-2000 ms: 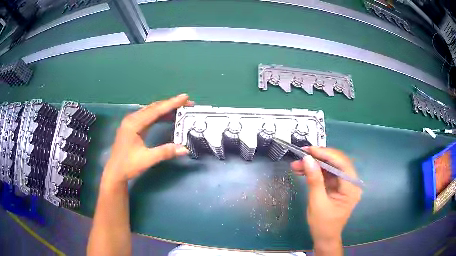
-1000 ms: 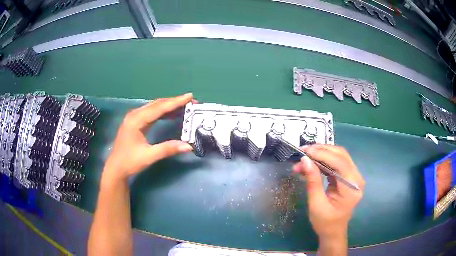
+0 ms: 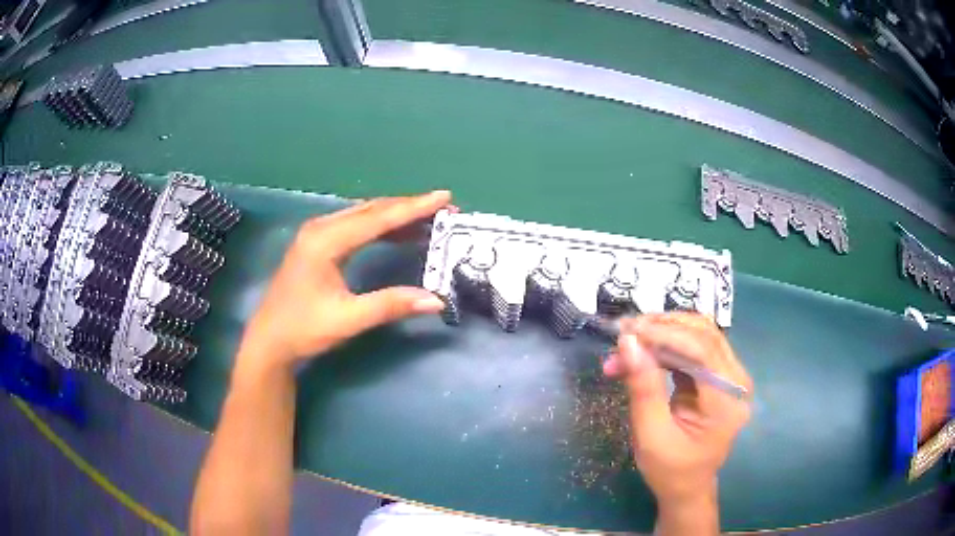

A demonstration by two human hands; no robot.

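The working stack of notched plates (image 3: pixel 503 236) lies in front of me, silver on top with dark layered edges in its four notches. My left hand (image 3: pixel 340 277) grips the stack's left end between thumb and fingers. My right hand (image 3: pixel 681 403) holds the thin steel tweezers (image 3: pixel 710 379) like a pen. Their tip end is blurred at the front edge, near the second and third notches; whether it touches cannot be told. Tiny copper-coloured pieces (image 3: pixel 599 434) lie scattered on the green bench in front of the stack.
Waiting stacks (image 3: pixel 157 277) stand at the left bench edge. Another stack (image 3: pixel 89 96) is on the green surface behind. A single plate (image 3: pixel 773 209) lies beyond the bench edge. A blue bin (image 3: pixel 907 419) with a tan strip (image 3: pixel 932 450) is at the right. Metal rails (image 3: pixel 565 79) cross behind.
The view has shifted, so the stack and hands appear further right. The tweezers' tip end has moved from the third notch towards the front edge between the second and third notches.
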